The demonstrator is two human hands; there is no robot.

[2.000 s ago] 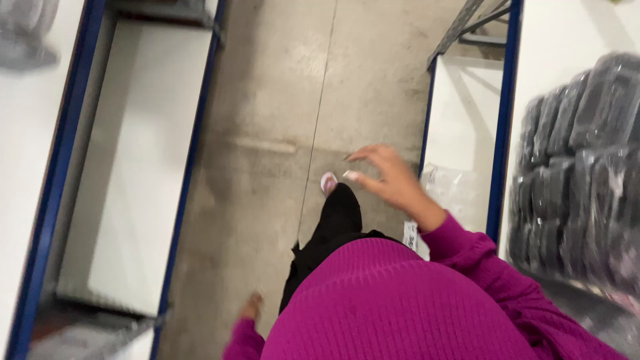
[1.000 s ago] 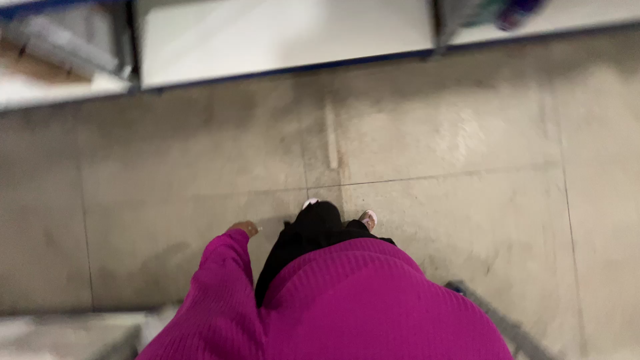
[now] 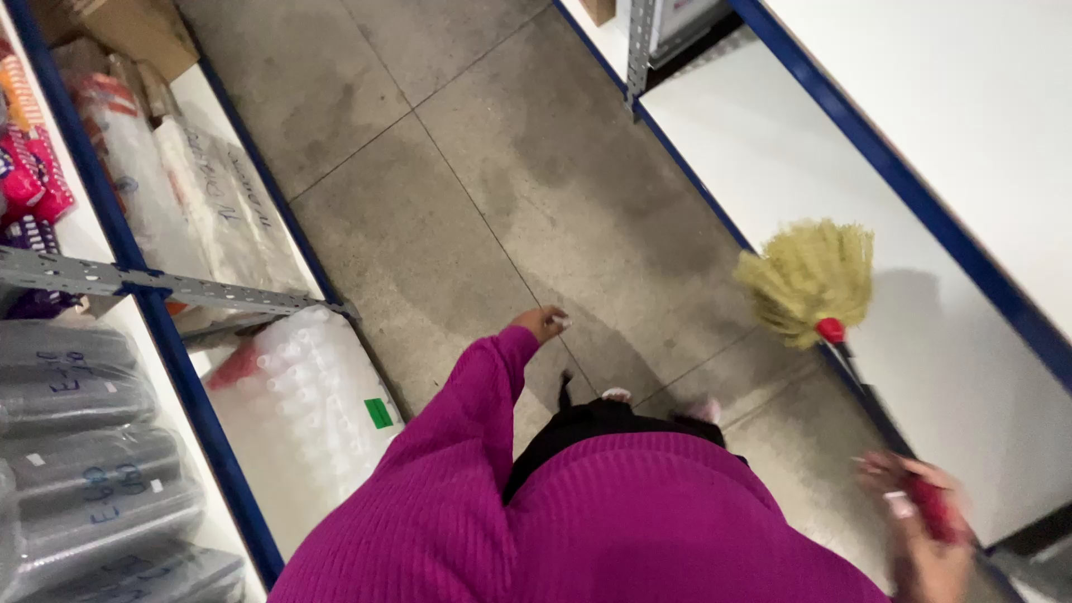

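My right hand (image 3: 921, 519), blurred at the lower right, is closed around the red grip of a duster (image 3: 808, 280). The duster has a black shaft, a red collar and a yellow-green fringed head. Its head points up and left, over the edge of a white shelf (image 3: 921, 335). My left hand (image 3: 543, 324) hangs over the concrete floor near the middle, fingers loosely curled; no object shows in it.
On the left, blue-edged shelving carries wrapped grey rolls (image 3: 96, 502), a bag of clear plastic items (image 3: 310, 402), wrapped white packages (image 3: 226, 209) and a cardboard box (image 3: 142, 33). A perforated metal upright (image 3: 641, 50) stands at the right. Concrete floor (image 3: 469, 167) runs between the shelves.
The view has turned a lot. A duster now shows in my right hand, which was empty two seconds ago and not visible one second ago. Stocked shelves have come in on the left.
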